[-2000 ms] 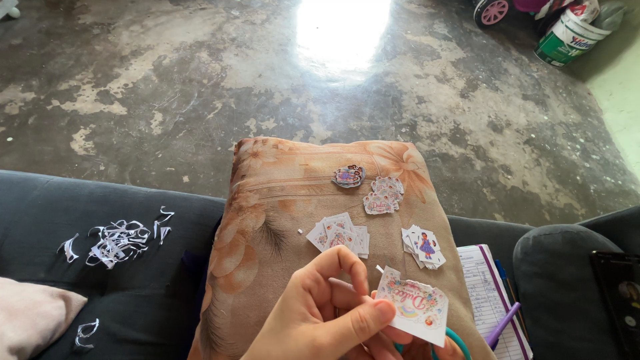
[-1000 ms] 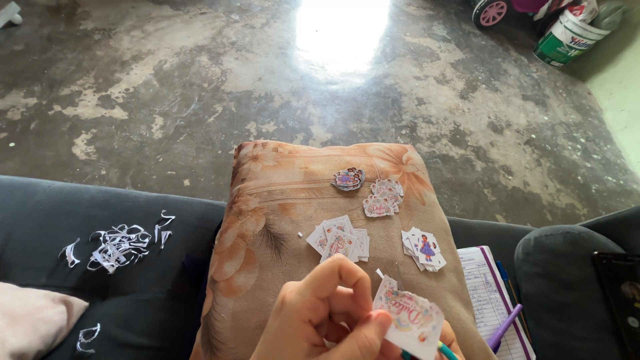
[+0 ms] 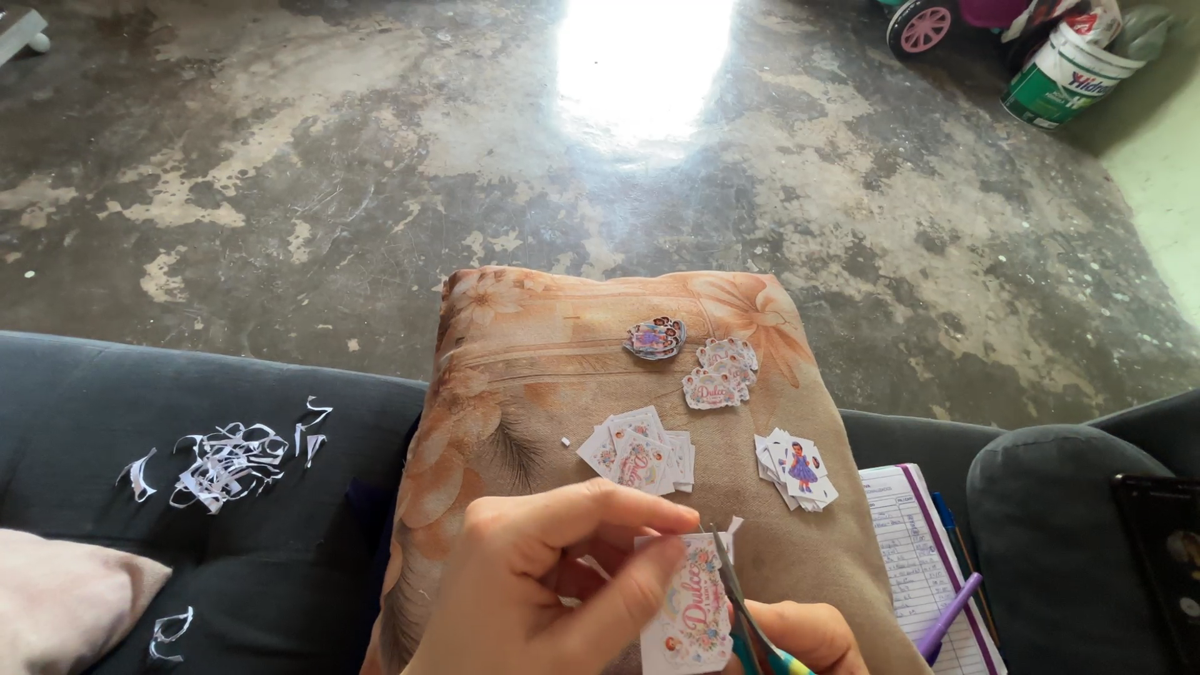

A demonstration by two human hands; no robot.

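Observation:
My left hand (image 3: 562,581) pinches a printed paper cutout (image 3: 694,605) with pink lettering and flowers. At its right edge my right hand (image 3: 806,633) holds scissors (image 3: 736,591) with teal handles, the blades around the paper's border. Both hands are over a floral cushion (image 3: 544,375). Behind them lie a pile of square printed papers (image 3: 642,455) and, to the right, a pile with a doll figure (image 3: 797,469). Farther back are trimmed lettered cutouts (image 3: 717,375) and a small stack of trimmed figure cutouts (image 3: 656,337).
Paper scraps (image 3: 230,469) lie on the dark sofa (image 3: 75,403) at left. At right are a written notebook (image 3: 919,553), a purple pen (image 3: 949,614) and a dark phone-like device (image 3: 1158,553). A bucket (image 3: 1069,80) and a toy wheel (image 3: 923,30) stand on the floor.
The paper in my left hand has turned so that its lettering runs upward. The scissor blades, hidden earlier, now show at its right edge.

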